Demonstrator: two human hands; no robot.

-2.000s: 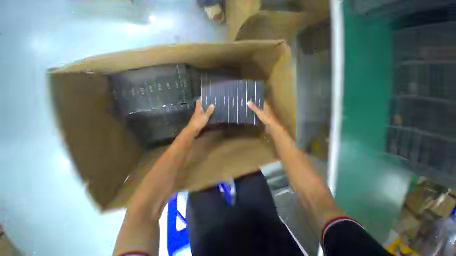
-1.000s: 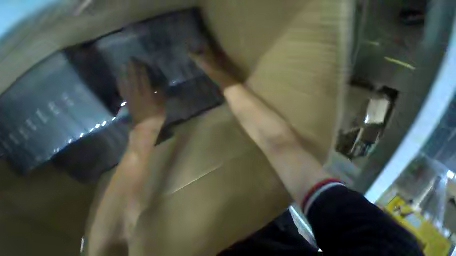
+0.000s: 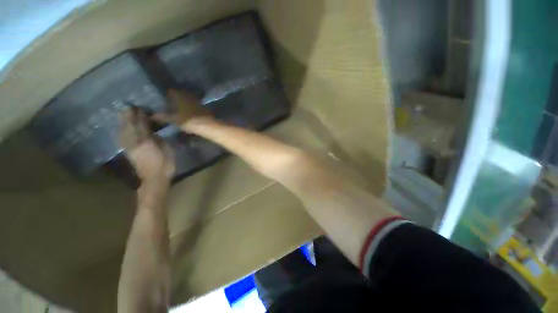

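Note:
The large open master carton (image 3: 342, 92) fills most of the view. Rows of dark, shiny retail boxes (image 3: 211, 55) lie in it in two blocks side by side. My left hand (image 3: 142, 143) rests on the left block (image 3: 92, 116), fingers extended, near the seam between the blocks. My right hand (image 3: 183, 113) is beside it at the seam, its fingertips close to my left hand. Both hands are blurred. No box is seen lifted in either hand.
The packing table's pale edge (image 3: 483, 110) and green top (image 3: 523, 67) are at the right. A yellow item (image 3: 529, 266) is at lower right. A blue plastic piece (image 3: 240, 290) shows below the carton, by my dark clothing.
The row of boxes held two seconds ago now lies in the carton, released. My right hand has since moved left from the right block to the seam; my left hand has moved slightly left and down.

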